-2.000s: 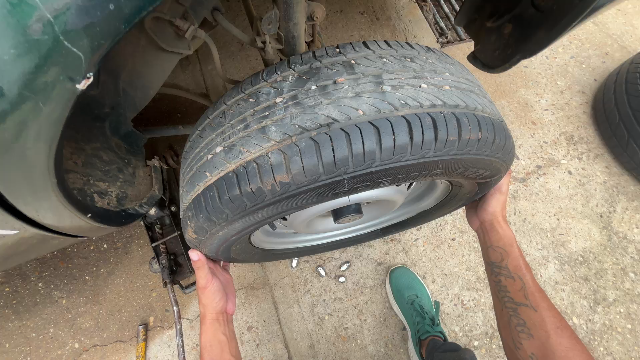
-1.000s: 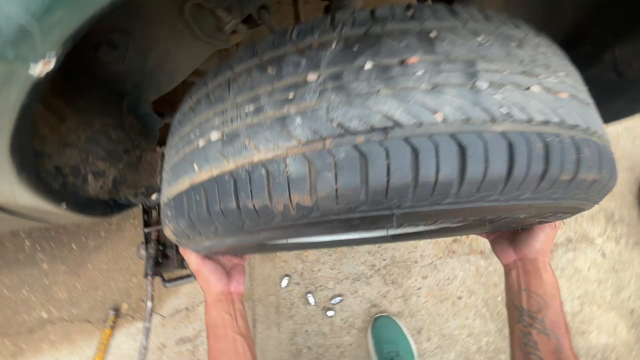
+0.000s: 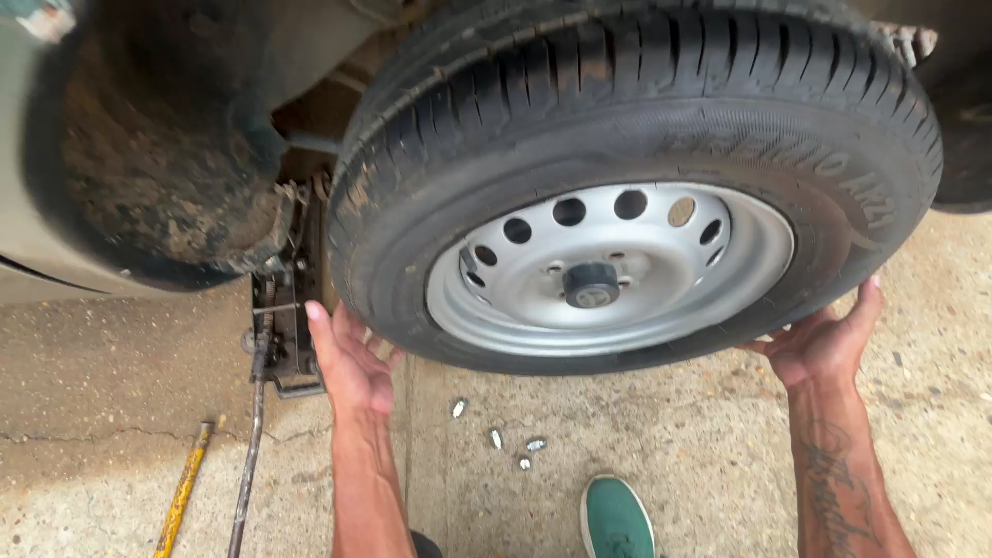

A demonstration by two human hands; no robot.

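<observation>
A car wheel, its black tyre (image 3: 566, 147) around a silver steel rim (image 3: 504, 271) with a black centre cap (image 3: 590, 285), stands tilted in the wheel arch. My left hand (image 3: 360, 360) is under the tyre's lower left edge, palm up, fingertips partly hidden behind it. Under the lower right edge is my right hand (image 3: 821, 341), its thumb up along the sidewall. Both hands support the tyre from below. Small holes show around the cap. The hub behind the wheel is hidden.
Left of the wheel stands a scissor jack (image 3: 291, 325) with a long metal handle (image 3: 249, 457). A yellow bar (image 3: 184, 492) lies on the concrete. Several lug nuts (image 3: 496, 439) lie below the wheel, near a green shoe (image 3: 618, 518). The wheel arch liner (image 3: 163, 147) is at upper left.
The wheel has tilted so that its rim faces the camera more than a second ago, when mostly tread showed. Both hands have stayed at its lower edge.
</observation>
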